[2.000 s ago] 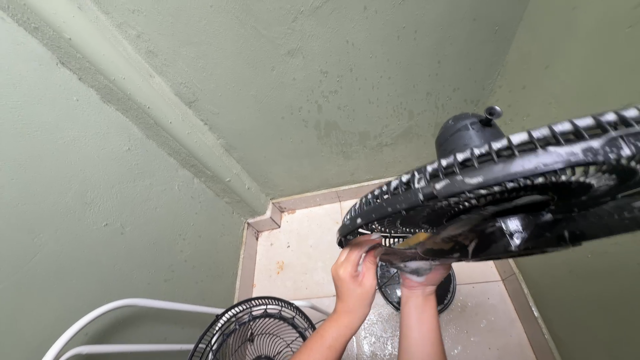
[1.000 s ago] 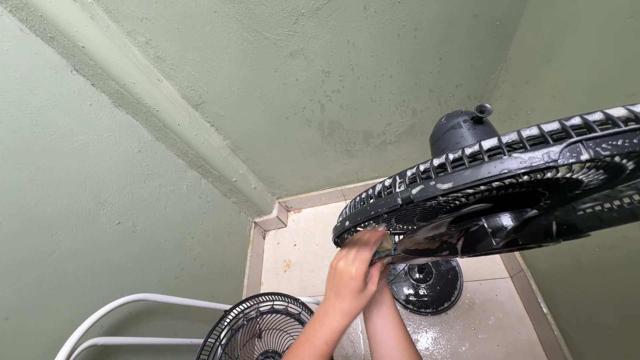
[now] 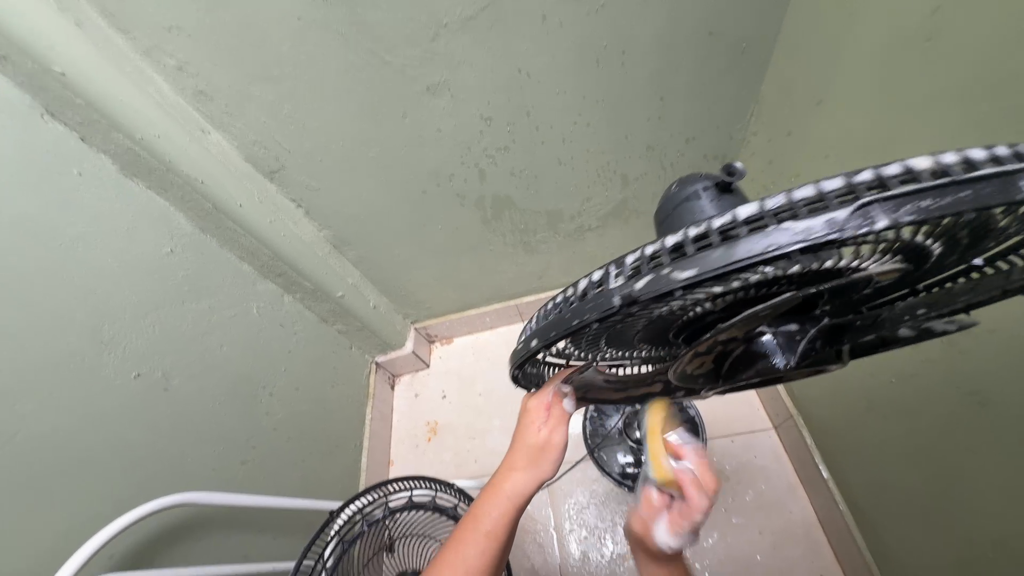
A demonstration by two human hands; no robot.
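A black pedestal fan's rear grille (image 3: 720,232), streaked with white suds, spans the right side, with the motor housing (image 3: 696,200) behind it. Its dark, wet fan blade (image 3: 620,386) shows at the open front. My left hand (image 3: 546,424) grips this blade near its outer end, by the rim. Just below the blades, my right hand (image 3: 680,496), sudsy and blurred, holds a yellow sponge (image 3: 660,448). Beneath them the round black fan base (image 3: 612,448) stands on the floor, wet and partly hidden by the hands and sponge.
A detached black fan grille (image 3: 392,528) lies at the bottom, beside a white tubular frame (image 3: 208,501). Wet floor tiles (image 3: 456,400) meet green walls (image 3: 480,160) with a tiled skirting. A thin cord runs by the base.
My right hand, at the blade near my left hand a second ago, has come away to the right and down with the sponge. The left hand remains near the rim.
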